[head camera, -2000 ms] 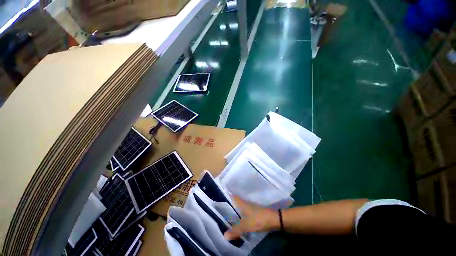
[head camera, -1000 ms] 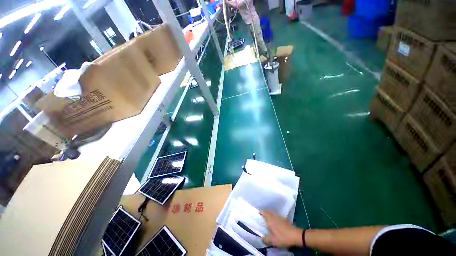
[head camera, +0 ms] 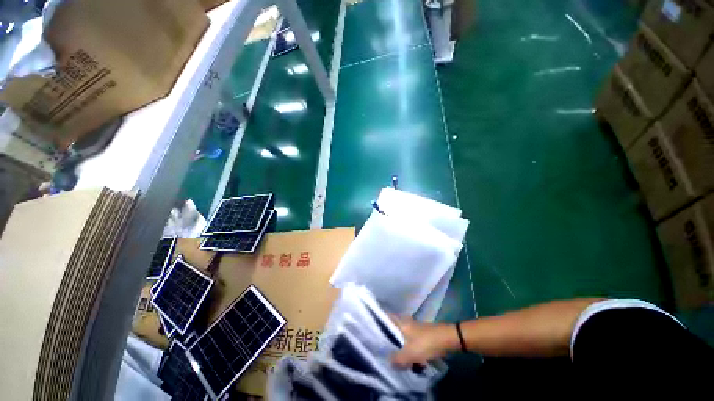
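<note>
My right hand (head camera: 425, 343) reaches in from the right and grips the edge of a bunched, blurred group of bagged panels (head camera: 356, 337) at the bottom centre; its fingertips are partly hidden among the white bags. Dark panel faces show between the bags. Beyond it, more white bagged panels (head camera: 399, 251) lie flat and overlapping, with short black plugs at their far edge. Unbagged solar panels (head camera: 237, 342) lie at the lower left, some overlapping, on a brown printed cardboard sheet (head camera: 313, 247). My left hand is not in view.
A pale metal shelf (head camera: 168, 117) runs along the left, holding a stack of tan cardboard (head camera: 47, 274) and an open carton (head camera: 129, 47). The green worktable (head camera: 384, 117) stretches ahead. Packed cartons (head camera: 665, 157) are stacked at the right. White bags (head camera: 141, 372) show at the lower left.
The view has tilted down. The near bagged panels are now bunched together in my right hand, where they lay spread before. Two far unbagged panels now overlap more.
</note>
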